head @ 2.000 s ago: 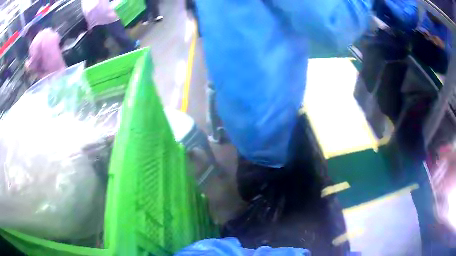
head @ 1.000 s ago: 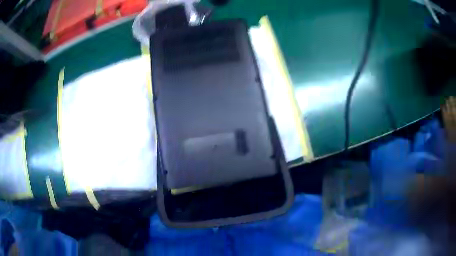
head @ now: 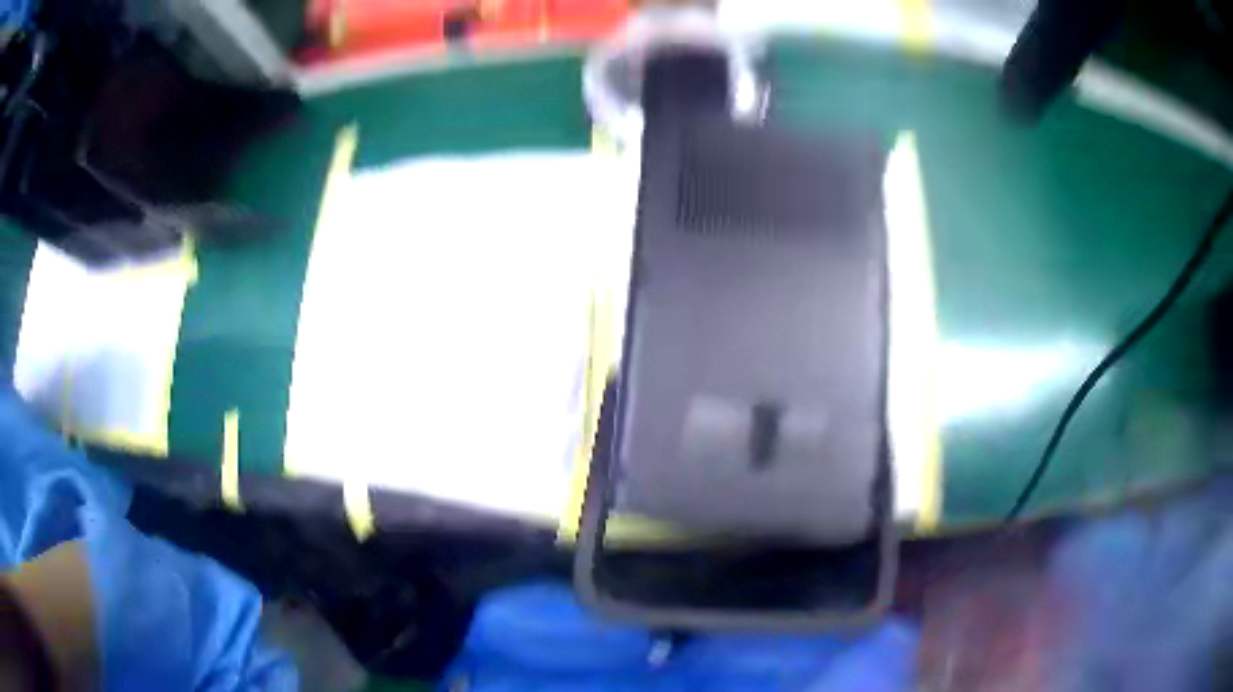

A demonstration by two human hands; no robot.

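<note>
The black box-shaped unit (head: 755, 325) lies on a white sheet, with its vented cover up and the slots near the far end. A pale label with a dark mark shows near its near end. The rounded dark frame (head: 737, 619) loops out past the bench's near edge. A blurred reddish shape at the lower right, beside a blue sleeve, may be my right hand (head: 998, 633); its fingers and any hold cannot be made out. My left hand cannot be identified. No hand touches the unit.
Clear plastic and a dark object sit at the unit's far end. A white taped sheet (head: 446, 325) lies left of it on the green bench (head: 1028, 257). A black cord (head: 1129, 345) crosses the right side. Red padding (head: 473, 25) lies behind. Blue cloth and a brown patch show lower left.
The view has swung from the green crate and floor to the bench, then shifted so the unit appears farther right. The unit stays on its sheet.
</note>
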